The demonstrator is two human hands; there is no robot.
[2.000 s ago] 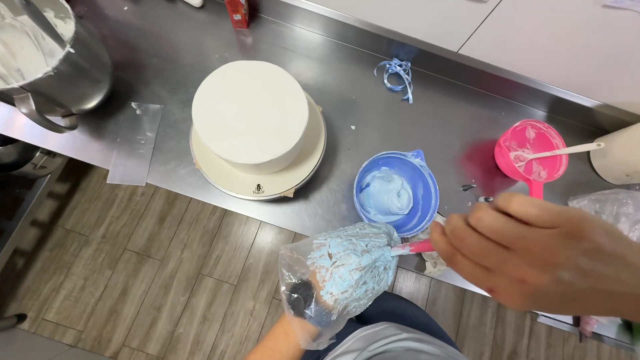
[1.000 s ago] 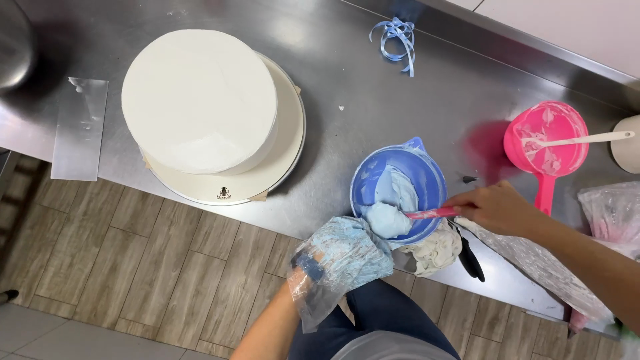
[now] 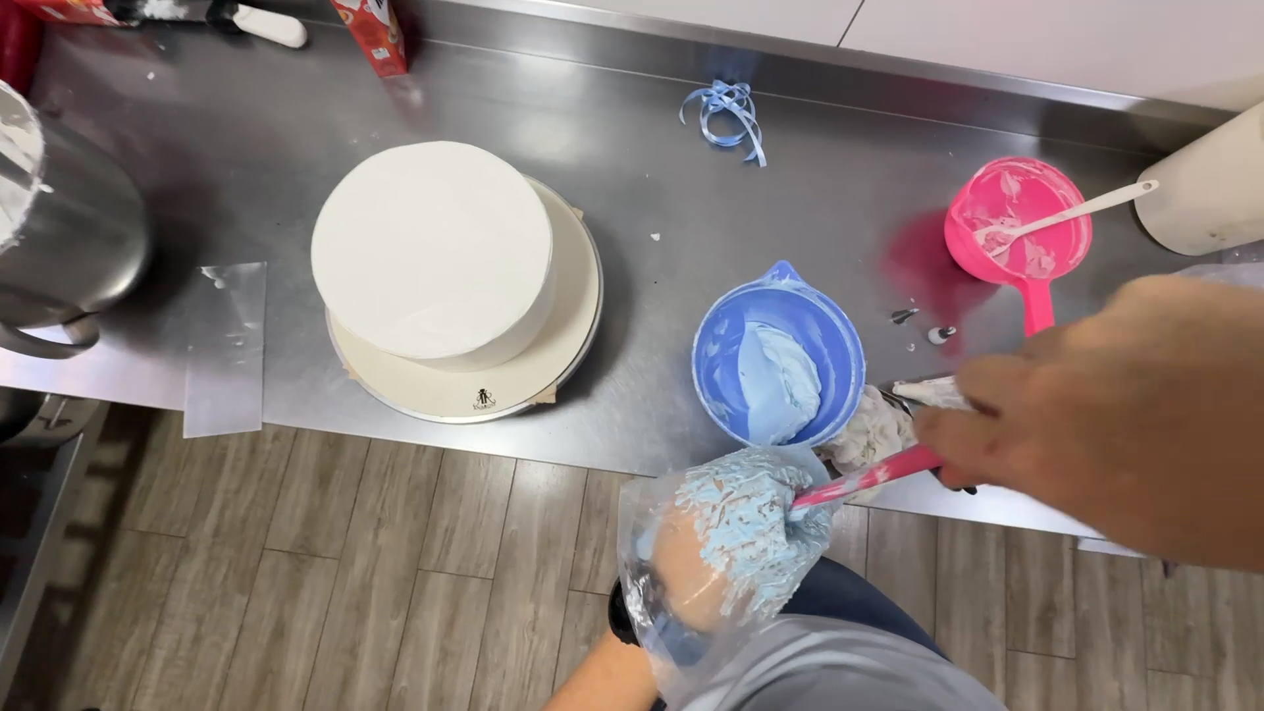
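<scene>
My right hand grips the pink handle of a spatula, whose head is hidden inside a clear plastic piping bag smeared with blue frosting. The bag's top is folded down over my left hand, which holds it from beneath. Just beyond the bag, a blue plastic mixing bowl with blue frosting stands at the counter's edge. Left of the bowl, a smooth white round cake rests on a cream cake board.
A steel mixer bowl and a clear plastic scraper lie left. Blue ribbon is at the back. On the right are a pink bowl with a pale spoon, piping tips and a used piping bag.
The spatula, one second ago loaded with blue frosting over the blue bowl, has moved down into the piping bag. My right hand has moved with it. The view has shifted.
</scene>
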